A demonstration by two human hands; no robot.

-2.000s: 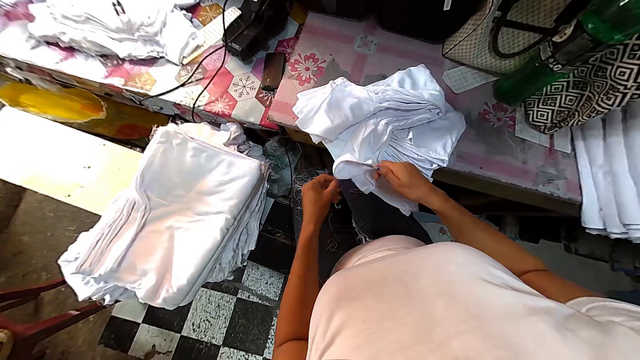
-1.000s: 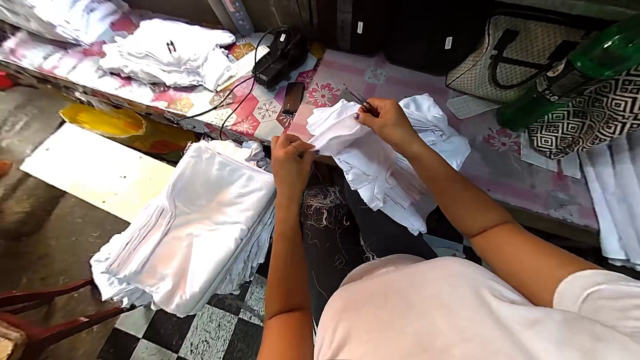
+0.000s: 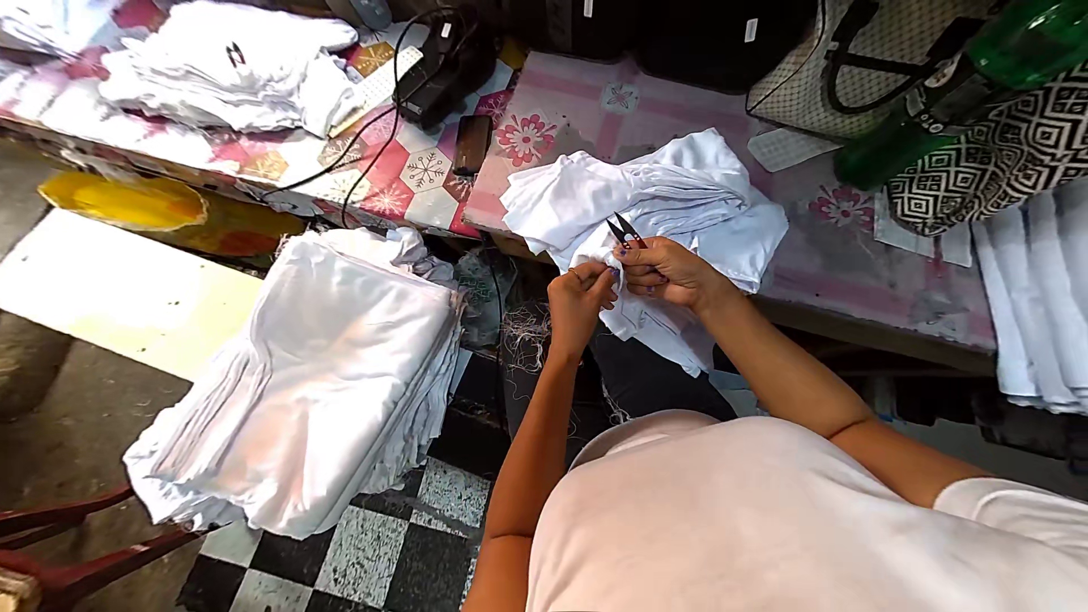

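Note:
A heap of white fabric garments (image 3: pixel 671 195) lies on the pink flowered table cover and hangs over the front edge above my lap. My right hand (image 3: pixel 667 272) holds a pair of thread snips (image 3: pixel 626 231), their blades pointing up and away from me and apart at the tips. Close beside it, my left hand (image 3: pixel 582 293) pinches the edge of a white garment between its fingers. The two hands nearly touch. Loose thread ends (image 3: pixel 527 336) cling to my dark trousers below.
A tall stack of folded white fabric (image 3: pixel 340 340) stands at the left. More white garments (image 3: pixel 238 59), a phone (image 3: pixel 473 144) and a black device with cables (image 3: pixel 446 68) are on the tables. A green bottle (image 3: pixel 884 140) and patterned bags (image 3: pixel 994 144) sit at the right.
My right hand with the snips has come down from the upper part of the heap. My left hand has moved right and closer to it, at the cloth's near edge.

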